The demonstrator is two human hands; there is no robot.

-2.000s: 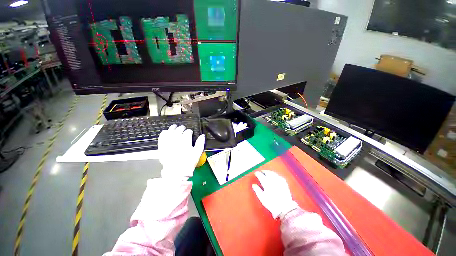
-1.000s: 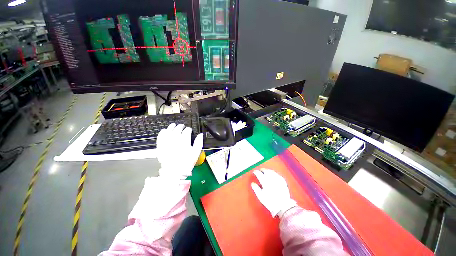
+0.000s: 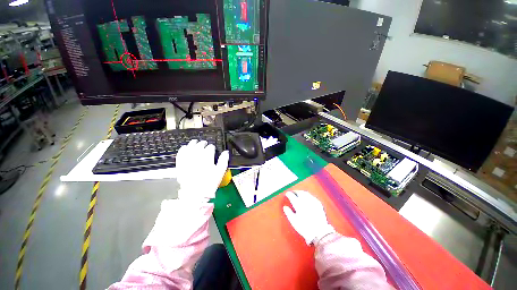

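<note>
My left hand, in a white glove, rests on the right end of the black keyboard, fingertips on the keys, holding nothing. My right hand, also gloved, lies palm down on the red mat with its thumb apart, holding nothing. The inspection monitor shows two green board images with red crosshair lines and two close-up panels at its right side. The mouse sits right of the keyboard, untouched.
A pen lies on a white paper sheet. A purple strip crosses the mat. Two circuit boards sit on the black carrier tray by the conveyor rail. A blank monitor stands right. A small box holds white gloves.
The crosshair on the monitor has moved from the right board image to the left one, and the close-ups differ. The carrier tray with both boards has shifted slightly rightward. My hands stay nearly still.
</note>
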